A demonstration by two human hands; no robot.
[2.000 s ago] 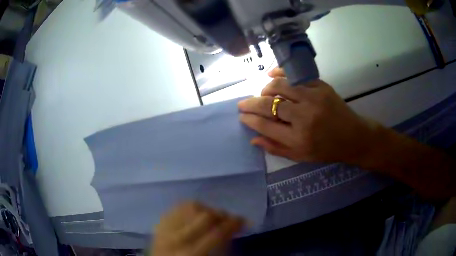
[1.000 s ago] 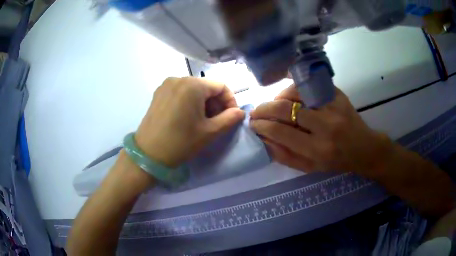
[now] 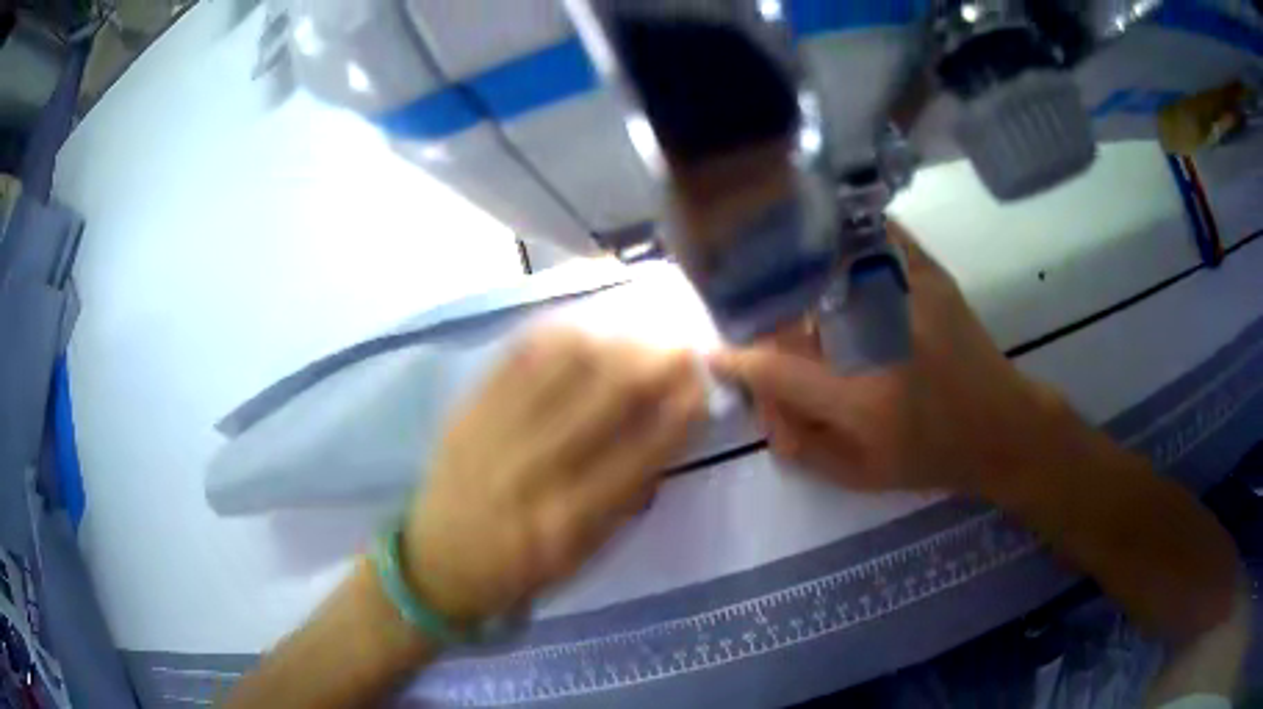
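The grey-blue cloth piece lies folded lengthwise on the white table, running from the left to the lit area under the sewing machine head. My left hand, blurred and with a green bangle at the wrist, holds the cloth near its right end. My right hand pinches the end of the cloth close beside my left fingertips, partly behind the grey knob-like attachment. The needle and presser foot are hidden behind the machine head and glare.
A ruler strip runs along the front table edge. Grey strips hang at the left table edge above something blue. A thin red and blue tool lies at the right. A ridged knob sits on the machine.
The flat cloth from two seconds ago is folded over lengthwise. My left hand came up from the front edge to the cloth's end, then moved slightly down. The machine head appears larger in view.
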